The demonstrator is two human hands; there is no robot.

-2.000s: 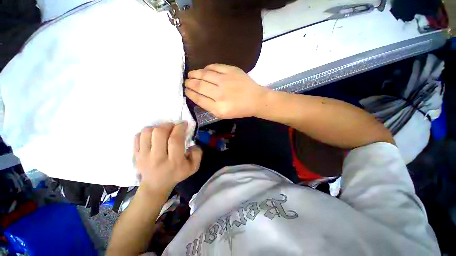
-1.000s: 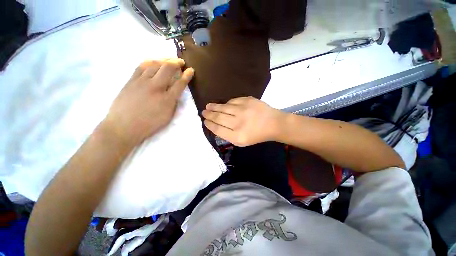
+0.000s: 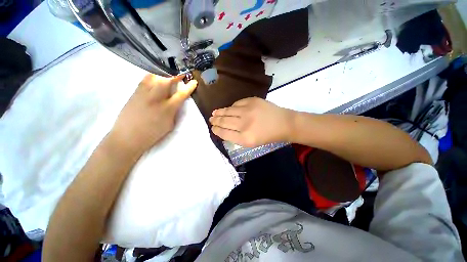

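A white panel (image 3: 169, 189) spreads over the table left of the needle and hangs over the front edge. A dark brown piece (image 3: 238, 77) lies along its right edge and runs back under the machine arm. My left hand (image 3: 156, 105) lies on the white panel, fingertips at the presser foot (image 3: 188, 77), thumb and finger at the cloth edge. My right hand (image 3: 251, 123) lies flat, palm down, on the brown piece near the table's front edge, fingers together. The sewing machine (image 3: 235, 18) stands at the top. Whether the fingers pinch cloth is hard to tell.
Silver thread snips (image 3: 364, 49) lie on the table at the right, with dark cloth scraps (image 3: 421, 33) beyond. A grey ruler strip (image 3: 358, 104) runs along the front edge. A red-rimmed object with brown centre (image 3: 333, 176) and cloth heaps are below the table.
My left hand has moved from the near end of the white cloth up to the presser foot. My right hand has shifted slightly toward the near edge. More of the machine head shows.
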